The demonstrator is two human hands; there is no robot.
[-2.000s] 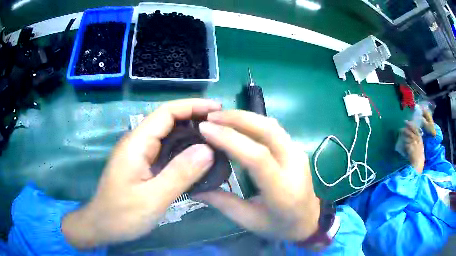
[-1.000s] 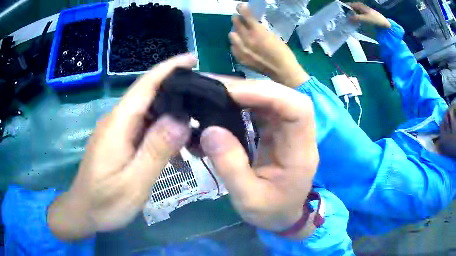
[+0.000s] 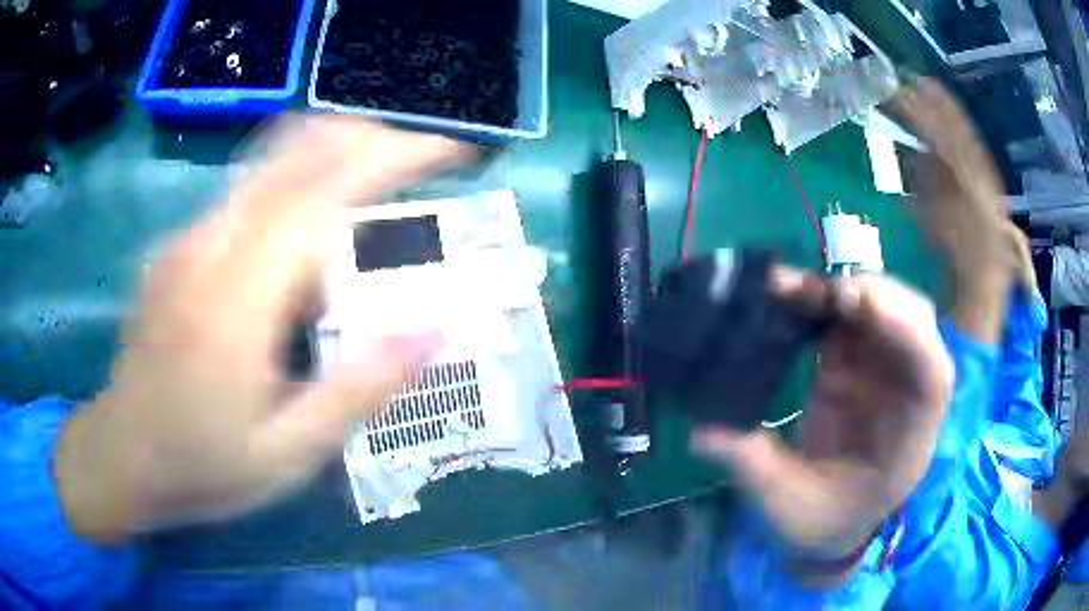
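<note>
My right hand holds a rounded black module above the mat, right of the screwdriver; both are blurred. My left hand is blurred, with fingers apart and nothing seen in it, over the left edge of a white housing shell. The shell lies on the green mat with its slotted vents and dark window showing. A red lead runs from its right side. A black electric screwdriver lies right of the shell, bit pointing away from me.
A blue bin of small dark pieces and a white bin of small black parts stand at the back left. White housings with red leads stand at the back. A white adapter lies at right. Another person's blurred arm reaches in.
My hands have moved apart; the black module has gone right in my right hand. The shell and screwdriver are uncovered. The other person's near arm has drawn back from the centre, where housings now stand.
</note>
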